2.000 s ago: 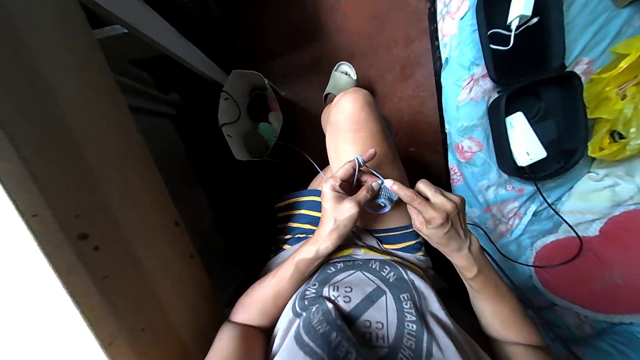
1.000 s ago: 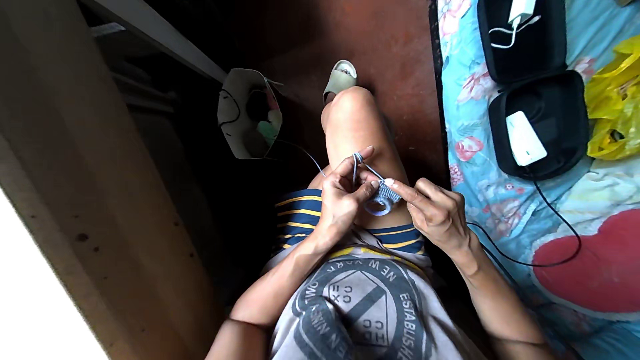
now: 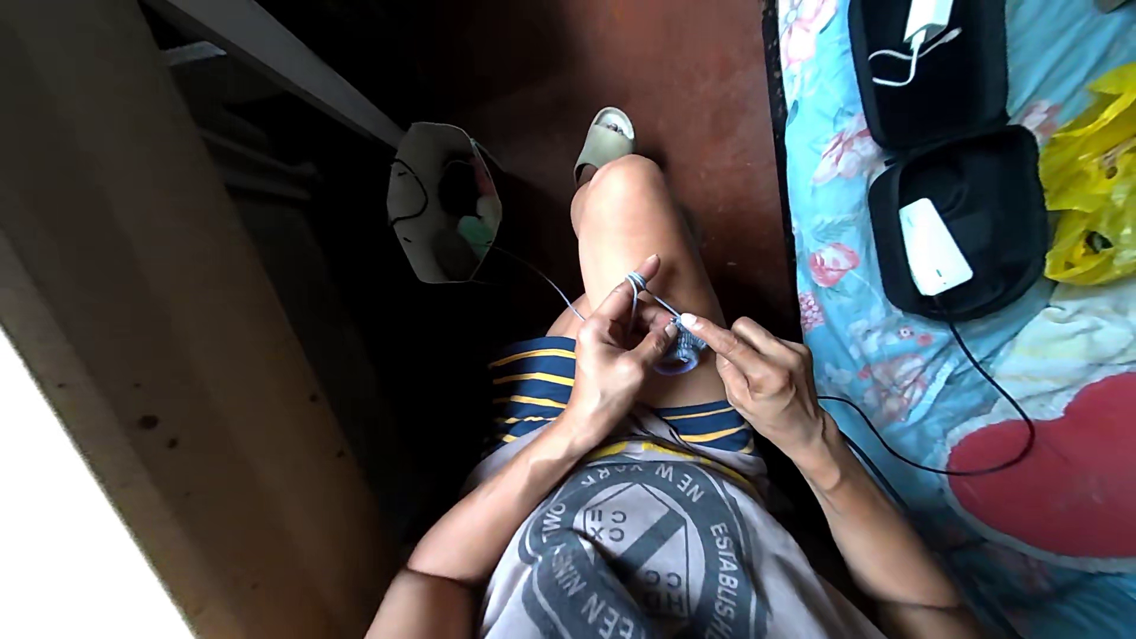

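My left hand (image 3: 619, 348) pinches a small piece of light blue crochet work (image 3: 683, 344) over my thigh, with blue yarn (image 3: 636, 282) looped around its raised index finger. A ring-like loop shows at the lower edge of the piece. My right hand (image 3: 765, 377) meets the piece from the right, its index fingertip at the upper edge where the taut yarn comes in. Its fingers are curled; a hook or other tool inside them cannot be made out. From my left hand the yarn runs up and left to an open bag (image 3: 426, 191).
On the right, a bed with a blue floral sheet (image 3: 830, 204) holds an open black case (image 3: 1012, 191), a white power bank (image 3: 934, 247) with a black cable, and a yellow plastic bag (image 3: 1096, 204). A wooden panel (image 3: 160, 355) stands on the left.
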